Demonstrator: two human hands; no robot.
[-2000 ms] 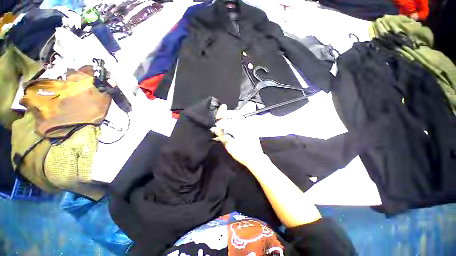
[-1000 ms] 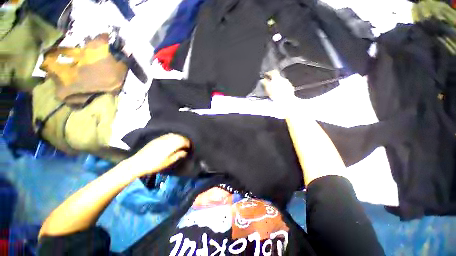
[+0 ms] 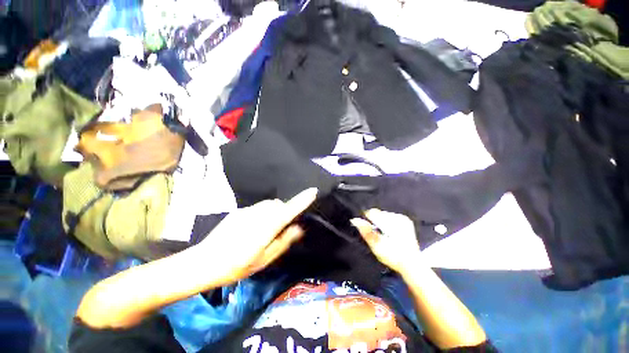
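Observation:
A black jacket [image 3: 276, 169] lies bunched at the front of the table, close to my body. My left hand [image 3: 265, 231] is on it from the left, fingers pointing inward and gripping its cloth. My right hand [image 3: 393, 238] pinches the cloth just to the right. A dark fold passes between the hands; the fingertips are partly hidden in it. A dark hanger [image 3: 357, 163] shows in part just beyond the hands, its rest hidden. A pale round button [image 3: 441, 229] shows on the black cloth at the right.
Another black jacket [image 3: 310, 89] lies flat beyond, buttons up, over blue and red cloth [image 3: 231, 123]. Black garments [image 3: 558, 152] are heaped at right, with green cloth [image 3: 576, 24] behind. A brown and olive bag [image 3: 134, 152] sits at left. The white table [image 3: 483, 238] has a blue floor below.
My right hand has drawn back from the far jacket to the near one. My left hand has moved inward. The hanger has moved off the far jacket to the near one.

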